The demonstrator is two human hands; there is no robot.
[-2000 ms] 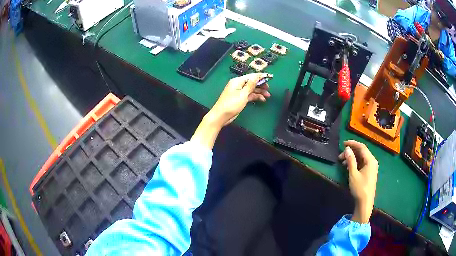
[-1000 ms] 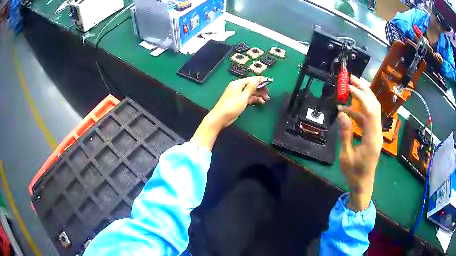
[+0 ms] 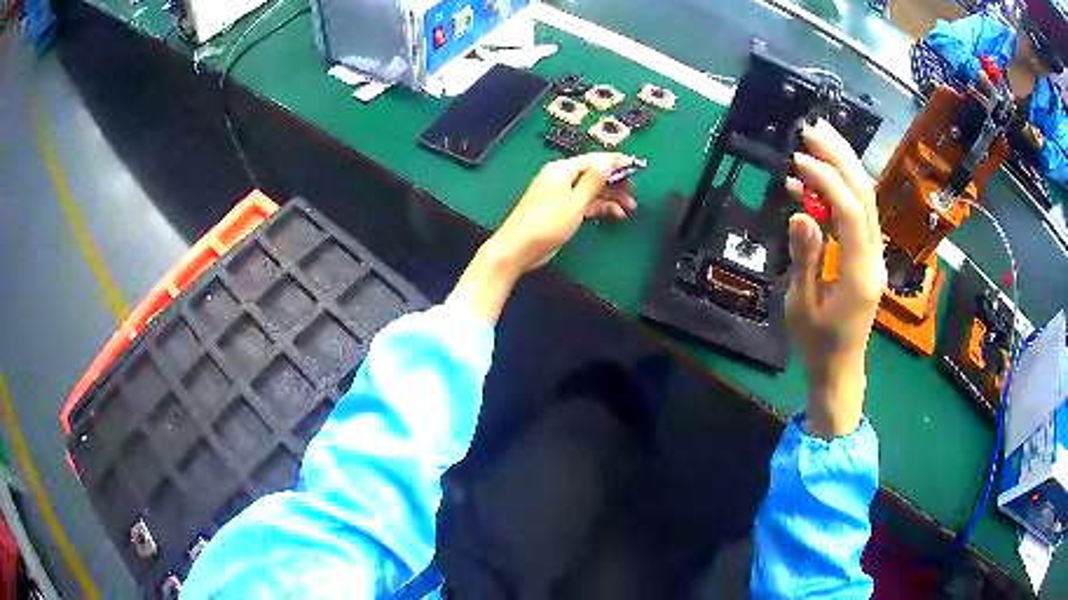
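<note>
My left hand (image 3: 562, 209) holds a small square module (image 3: 627, 170) between thumb and fingertips, above the green mat left of the black toggle press fixture (image 3: 691, 252). My right hand (image 3: 839, 252) is raised at the fixture's red toggle clamp handle (image 3: 815, 208), its fingers curled around it and hiding most of it. A pale square piece (image 3: 745, 249) shows low in the fixture, just behind the coppery fixture nest (image 3: 736, 284).
Loose tan and black squares (image 3: 607, 130) lie beside a black flat slab (image 3: 486, 113). A blue-and-white box (image 3: 436, 35) stands behind. An orange press fixture (image 3: 919, 211) and a small black-and-orange fixture (image 3: 981, 340) stand right. A black foam tray (image 3: 240, 387) is low left.
My right hand has risen from the fixture's front right to the red handle and curled around it. My left hand still holds the module in nearly the same place.
</note>
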